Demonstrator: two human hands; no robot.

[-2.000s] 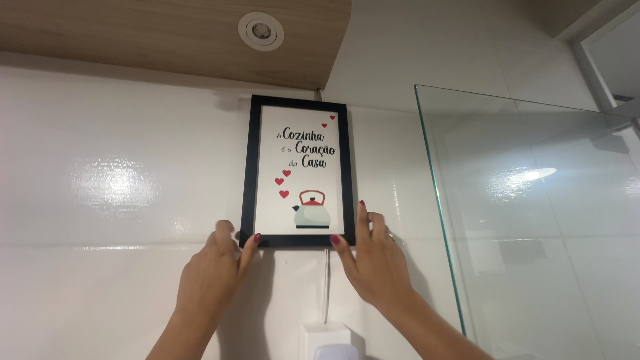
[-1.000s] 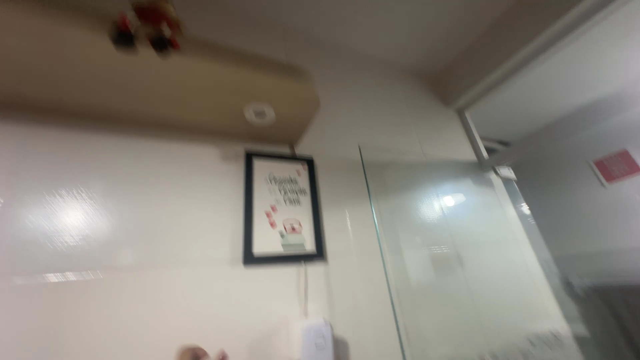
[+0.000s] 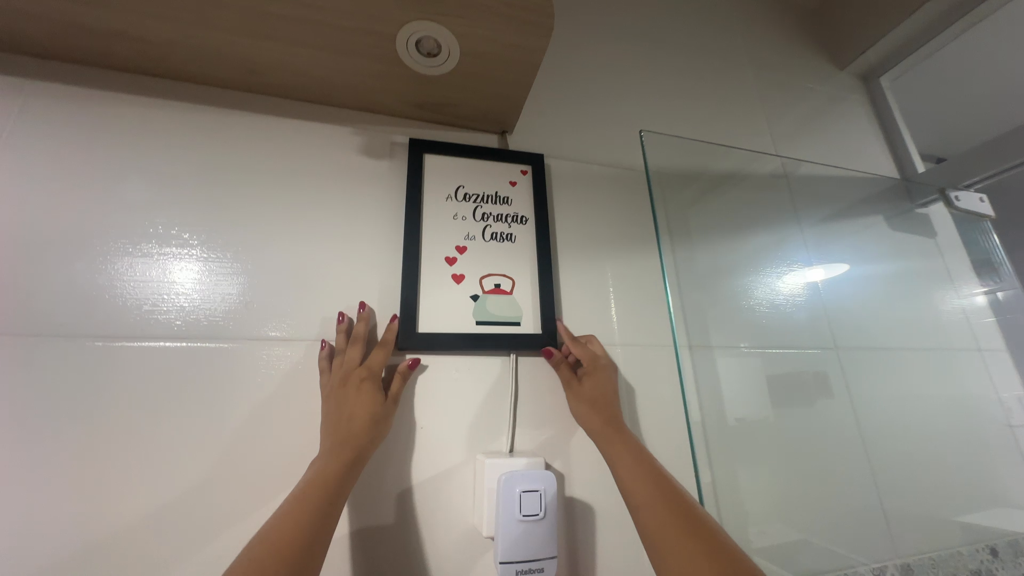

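Note:
A black-framed kitchen print (image 3: 472, 252) with a kettle, hearts and lettering hangs against the white tiled wall, just under the wooden cabinet. My left hand (image 3: 356, 384) lies spread on the tiles at the frame's lower left corner; its index fingertip is at the frame's side and the thumb sits just below the corner. At the lower right corner, my right hand (image 3: 588, 380) has thumb and index finger on the frame's edge. A white cable (image 3: 513, 404) runs down from behind the frame to a white box.
Below the frame, a white Intelbras doorbell-like unit (image 3: 526, 520) overlaps the white wall box (image 3: 486, 496). Overhead is a wooden cabinet underside (image 3: 280, 56) with a round recessed light (image 3: 428, 48). A clear glass panel (image 3: 768, 320) with an exposed edge stands at the right.
One second ago the frame hung untouched, with only part of a hand at the bottom; both hands are now back at its lower corners. The view has shifted strongly.

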